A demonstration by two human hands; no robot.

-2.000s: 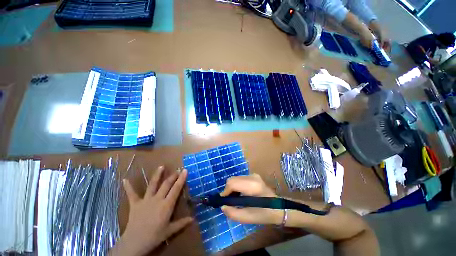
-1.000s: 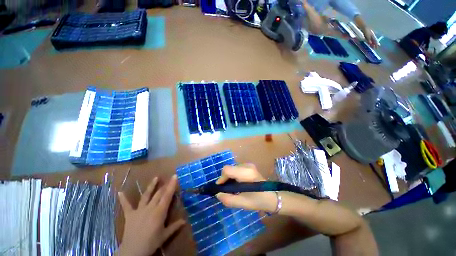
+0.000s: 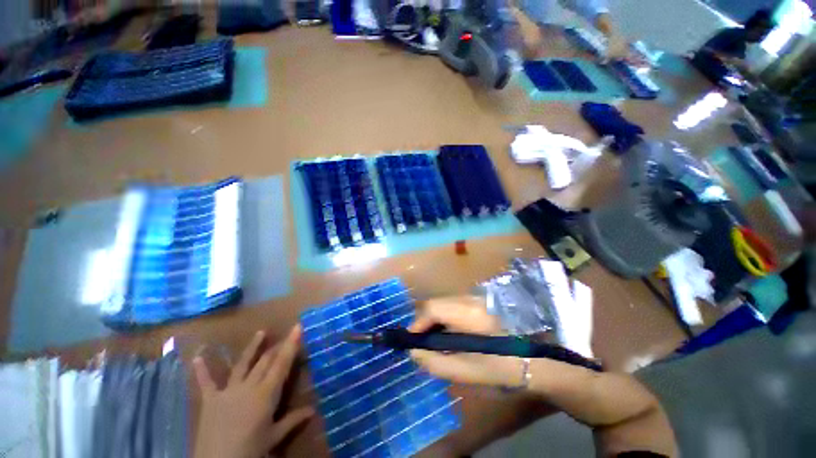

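A bright blue solar panel (image 3: pixel 371 394) with pale grid lines lies flat on the brown table in front of me. My right hand (image 3: pixel 465 340) holds a black soldering iron (image 3: pixel 483 343) like a pen. Its thin tip points left and is over the upper part of the panel; whether it touches cannot be told. My left hand (image 3: pixel 246 394) lies beside the panel's left edge with its fingers apart, index fingertip at the panel's upper left edge. The panel's lower end nears the picture's edge. The picture is somewhat blurred.
Panel stack (image 3: pixel 174 250) on a grey mat, back left. Three dark cell stacks (image 3: pixel 413 190) on a teal mat ahead. Silvery wires (image 3: pixel 143 407) and white strips (image 3: pixel 27 407) at left; more wires (image 3: pixel 519 300) right. Round fume extractor (image 3: pixel 640 219) beside the iron stand (image 3: pixel 568 253). Another person's hands, far right.
The iron's tip has moved from the panel's left edge inward over its upper part, with my right hand. The view has shifted, so the stacks sit lower and further left.
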